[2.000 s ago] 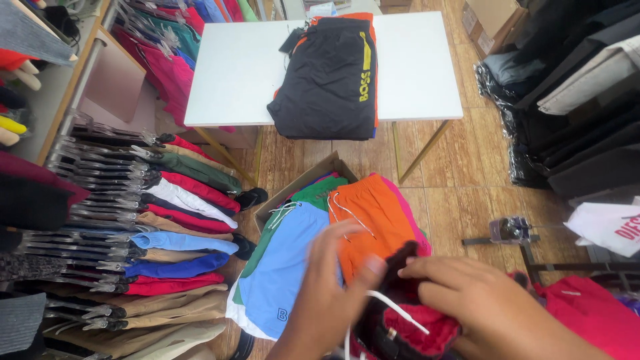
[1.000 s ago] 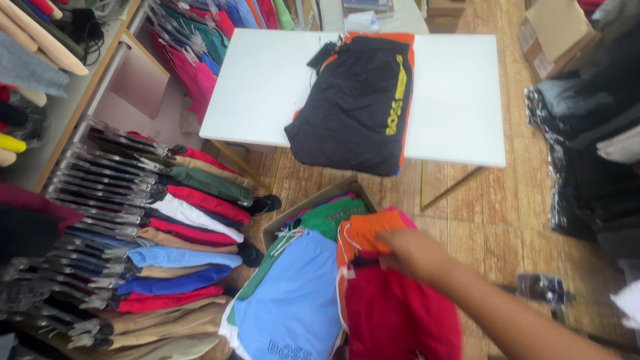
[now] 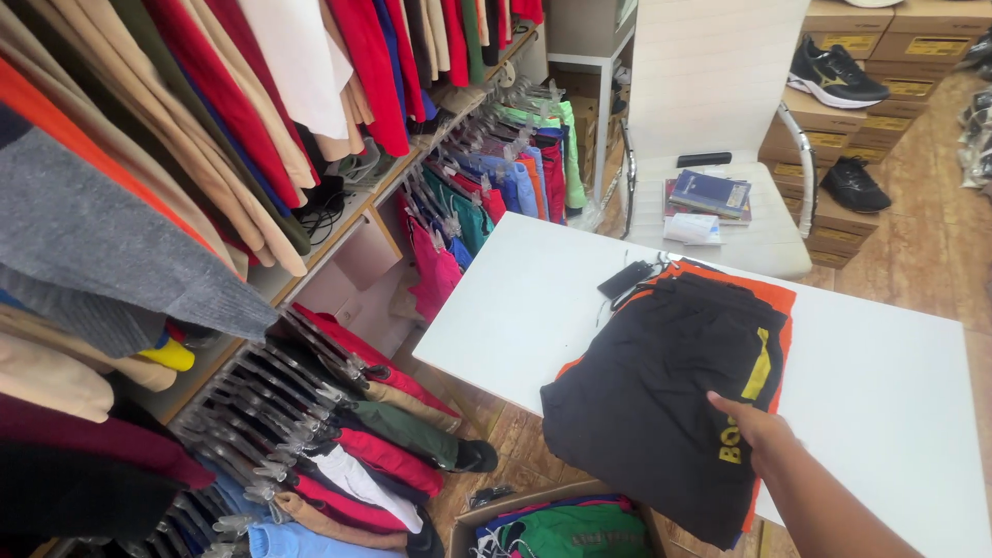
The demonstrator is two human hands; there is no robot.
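Observation:
My right hand [image 3: 756, 434] grips the side edge of black shorts [image 3: 659, 387] with yellow lettering and a yellow stripe, its thumb on top of the fabric. Orange shorts [image 3: 775, 298] lie directly beneath them, and the pile hangs over the near edge of a white table [image 3: 868, 372]. A black tag [image 3: 625, 279] on a cord lies by the waistband. Below the table, a cardboard box [image 3: 465, 535] holds folded shorts, with green shorts [image 3: 577, 531] on top. My left hand is out of view.
Hanging shorts [image 3: 403, 434] on clear clip hangers line the lower left, under a shelf [image 3: 387, 174] with more garments above. Behind the table stands a white chair [image 3: 713, 101] with notebooks [image 3: 709, 194] on its seat. Stacked shoe boxes [image 3: 837, 225] with black sneakers stand at the back right.
My right hand has moved from the red and orange shorts over the box to the black shorts on the table. The view has swung left and up.

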